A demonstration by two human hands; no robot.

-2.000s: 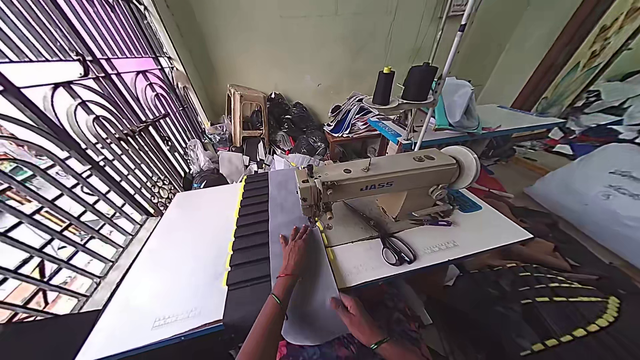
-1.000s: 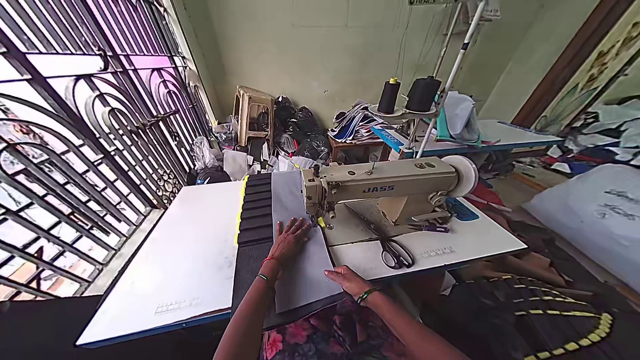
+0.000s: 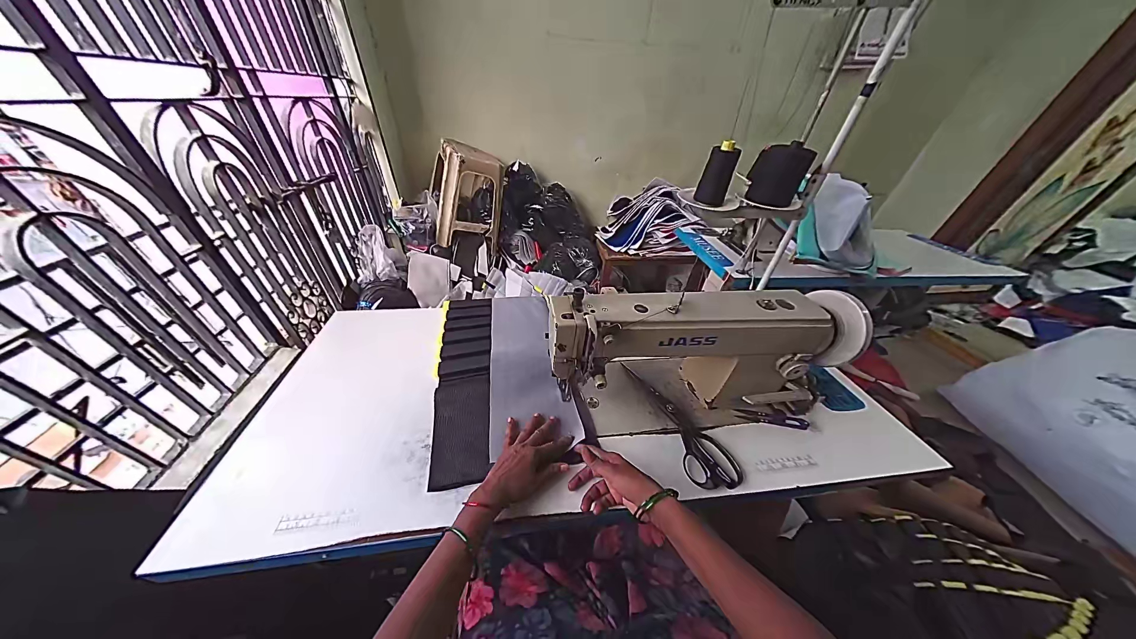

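A beige sewing machine (image 3: pixel 692 333) stands on a white table. Under its needle area runs the edge of a grey fabric panel (image 3: pixel 532 364), which lies over a black ribbed fabric piece (image 3: pixel 460 426) with raised pleats and a yellow edge. My left hand (image 3: pixel 525 461) rests flat on the lower part of the grey panel, fingers apart. At the panel's lower right corner my right hand (image 3: pixel 612 477) pinches the dark fabric edge between thumb and finger. Black-handled scissors (image 3: pixel 708 460) lie right of my right hand, with small thread snips (image 3: pixel 772 419) beyond them.
Thread cones (image 3: pixel 777 176) stand on a holder behind the machine. A metal window grille (image 3: pixel 204 195) runs along the left. Against the wall are a plastic stool (image 3: pixel 469 191) and black bags (image 3: pixel 550 222). Dark fabric with yellow strips (image 3: pixel 985 568) lies low at the right.
The black and grey fabric has moved away from me, further past the needle area, and its lower end now lies on the table. My right hand has moved toward my left hand.
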